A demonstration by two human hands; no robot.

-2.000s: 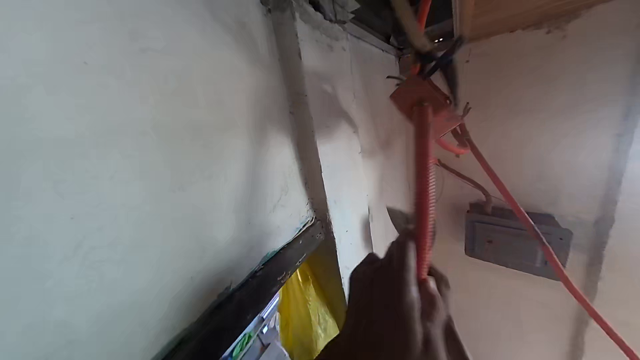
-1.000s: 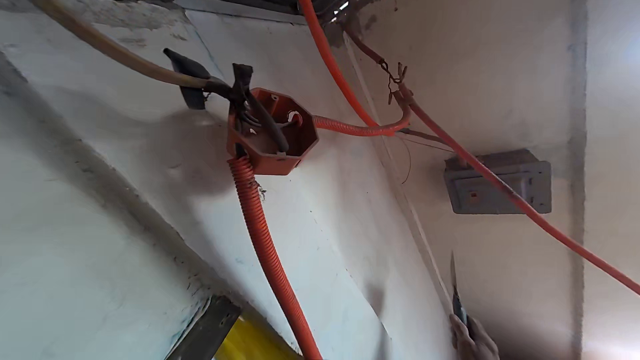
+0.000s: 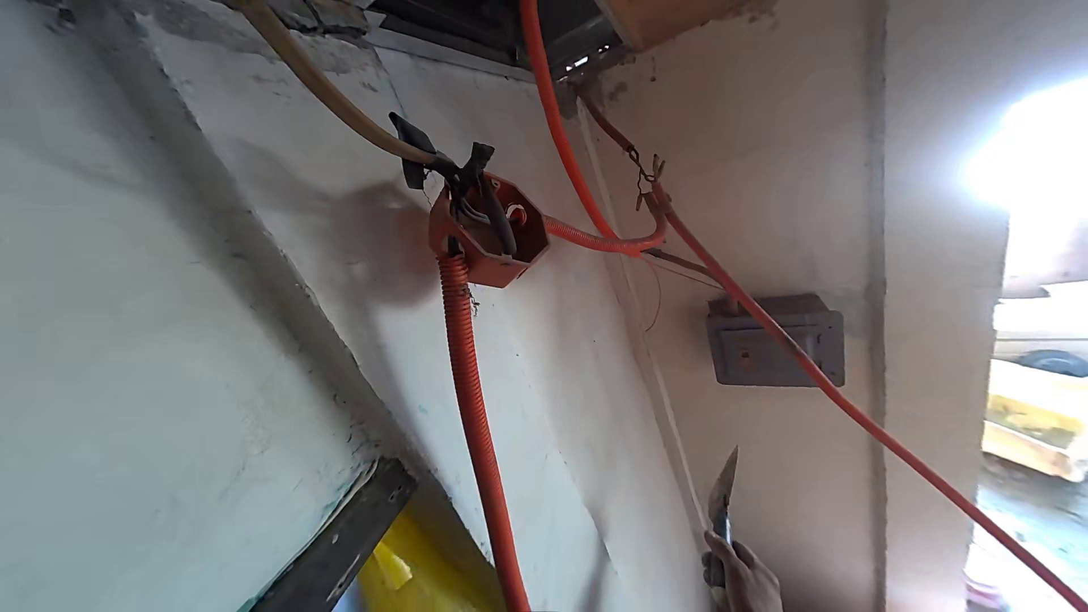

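Observation:
At the lower right my right hand (image 3: pixel 745 578) is closed around the handle of a knife (image 3: pixel 722 497), its pointed blade upward beside the wall corner. My left hand is out of view. An octagonal orange junction box (image 3: pixel 501 270) hangs open near the upper middle. Dark taped wires (image 3: pixel 480 183) stick out of it, joined to a tan cable (image 3: pixel 327 93). From its underside an orange corrugated conduit (image 3: pixel 472 382) runs down past the lower edge. A thinner corrugated conduit (image 3: pixel 595 243) leaves its right side towards a wire tie (image 3: pixel 643 174).
A grey metal electrical box (image 3: pixel 776 344) is fixed to the right wall. In front of it a long red conduit (image 3: pixel 884 433) slants down rightward. Another orange conduit (image 3: pixel 552 110) comes from the ceiling opening. A dark beam (image 3: pixel 340 544) and yellow plastic (image 3: pixel 425 569) sit at the lower left.
Two seconds ago a hand was at the corrugated conduit below the junction box; that conduit now shows no hand on it. The knife in my right hand stands higher in view than one second ago.

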